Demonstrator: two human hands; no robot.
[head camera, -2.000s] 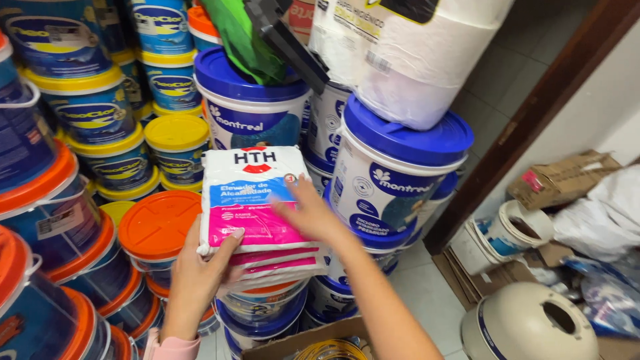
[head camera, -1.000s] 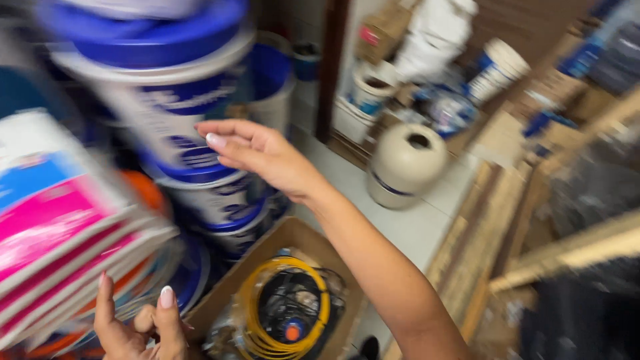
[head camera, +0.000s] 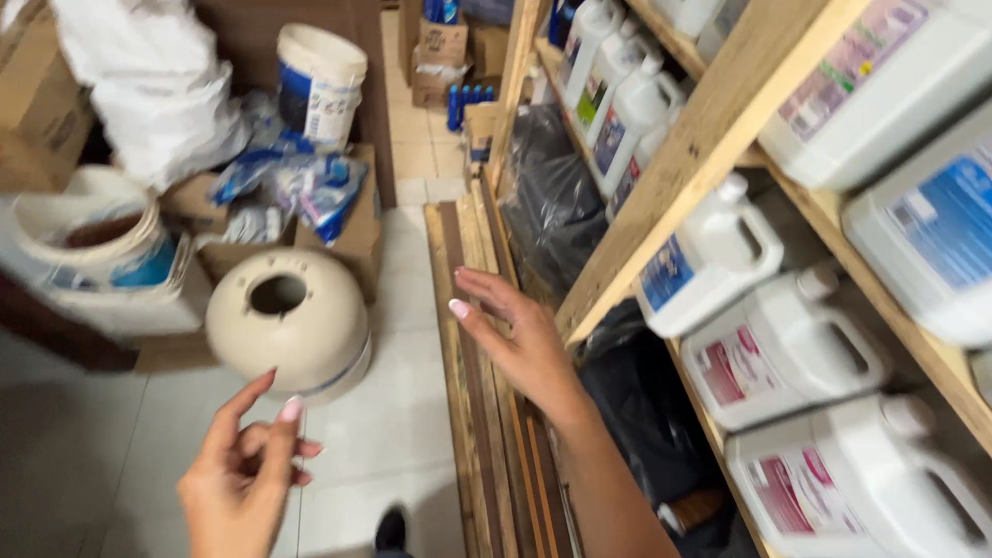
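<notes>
My left hand (head camera: 244, 465) is raised at the lower left with its fingers apart and curled a little, holding nothing. Behind it on the tiled floor stands a cream rounded tank (head camera: 287, 325) with a round hole in its top. My right hand (head camera: 511, 333) hangs in the air near the middle, empty, thumb and fingers spread. Below it, long wooden planks (head camera: 465, 387) lie along the floor. Just to its right rises a slanting wooden post (head camera: 690, 163) of the shelving.
White plastic jugs (head camera: 783, 349) fill the wooden shelves on the right, with black plastic bags (head camera: 635, 411) beneath. At the left are an open bucket (head camera: 85, 232), white sacks (head camera: 155, 93) and cardboard boxes (head camera: 31, 101). A tilted bucket (head camera: 322, 85) stands behind blue plastic packaging (head camera: 294, 186).
The view has swung right, away from the stacked buckets. Two seconds ago both hands were at the white and pink bags; now both are away from them and empty.
</notes>
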